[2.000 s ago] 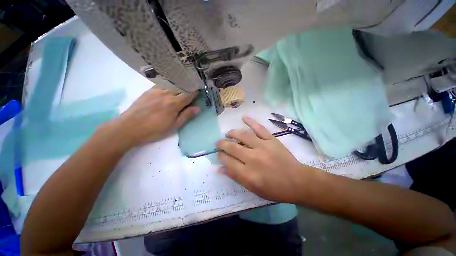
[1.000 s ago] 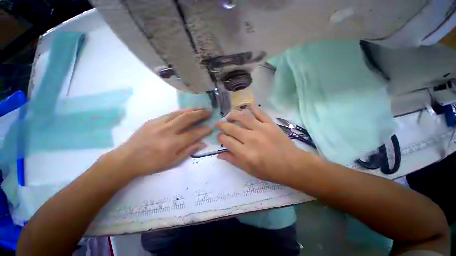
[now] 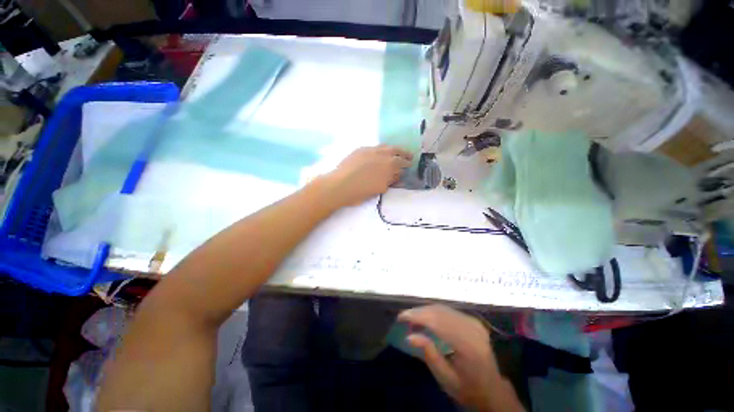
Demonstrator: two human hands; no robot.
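Note:
A pale green strip (image 3: 401, 96) runs from the back of the table to the needle area of the off-white sewing machine (image 3: 465, 76). My left hand (image 3: 372, 173) is on its near end, fingers together, just left of the metal needle plate (image 3: 430, 170). My right hand (image 3: 460, 350) is below the front table edge, over my lap, with fingers bent around a small green piece (image 3: 400, 336). Whether the fingers pinch this piece is not clear. The needle tip is too blurred to make out.
Green strips (image 3: 241, 145) lie at the left, reaching over a blue basket (image 3: 24, 217) with white pieces. A green stack (image 3: 563, 201) lies right of the needle. Dark pointed blades (image 3: 507, 228) and black loop handles (image 3: 608, 280) stick out from under it.
The view has shifted, showing more of the basket and machine. My right hand has left the needle area and dropped below the table edge. The green strip now extends behind the needle.

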